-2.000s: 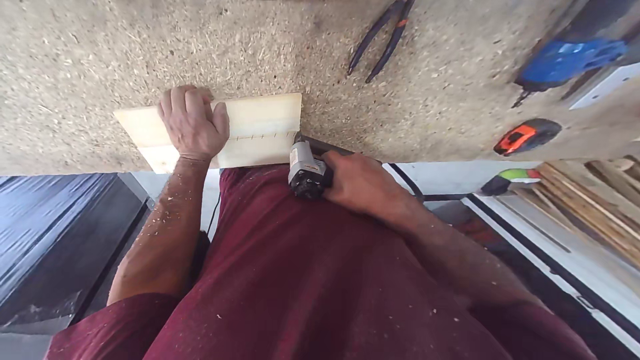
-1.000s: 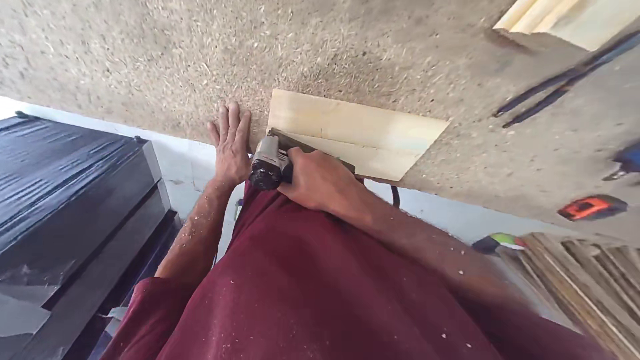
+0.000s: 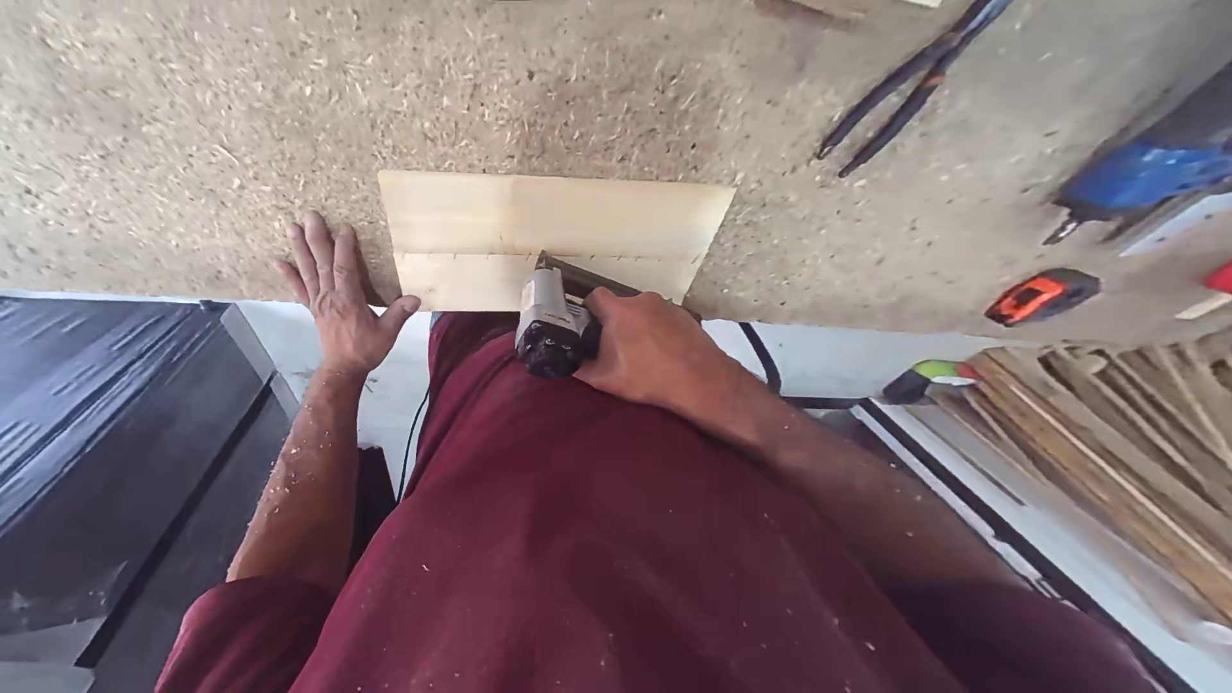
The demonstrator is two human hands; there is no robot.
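Observation:
My right hand grips a pneumatic stapler, silver and black, by its handle. The tool's dark front end lies over a pale wooden board with slanted ends, at the near edge of the particleboard bench. A seam with a row of small staples or marks runs lengthwise across the board. Flat on the bench, with fingers spread and nothing held, my left hand is just left of the board; its thumb points toward the board's lower left corner. The palm's underside is hidden.
Dark-handled pincers lie on the particleboard bench at upper right. Farther right are a blue power tool and an orange and black tape measure. Wood strips are stacked at lower right. Black-wrapped stacked goods stand at left.
Two seconds ago my left hand pressed on the board; now it rests on the bench beside it. The stapler has moved from the board's right end to near its middle.

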